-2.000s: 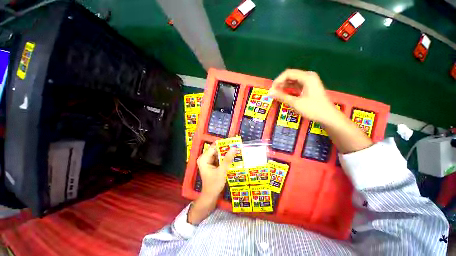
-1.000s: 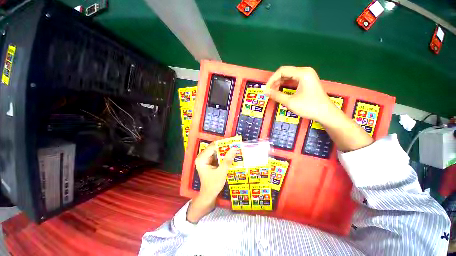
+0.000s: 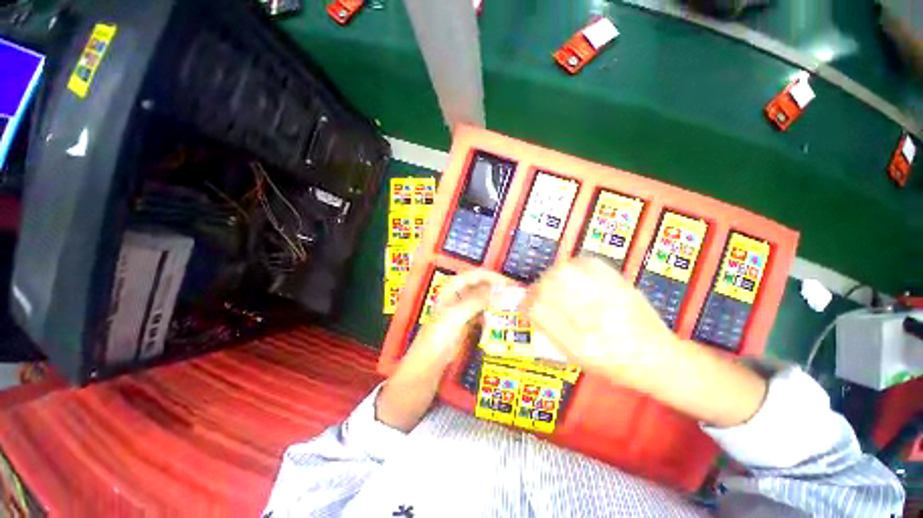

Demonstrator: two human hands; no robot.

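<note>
The red phone tray [image 3: 627, 425] lies in front of me, tilted in view. In its far row, the leftmost keypad phone [image 3: 480, 207] has a bare dark screen and the other four have yellow labels. A near-row phone at the left also shows a yellow label [image 3: 434, 295]. My left hand [image 3: 445, 329] holds the yellow label sheet [image 3: 517, 395] over the near row. My right hand [image 3: 602, 314] is at the sheet's upper edge, fingers close together and blurred; whether a label is between them is hidden.
An open black computer case [image 3: 96, 192] with loose wires stands at the left. Spare label sheets [image 3: 400, 258] lie left of the tray. Red-orange line phones [image 3: 585, 46] with white tags are along the far belt. A white box [image 3: 883, 347] is at right.
My right hand has moved down from the far row to the label sheet in my left hand. The view has shifted, and the second far-row phone's label is now uncovered.
</note>
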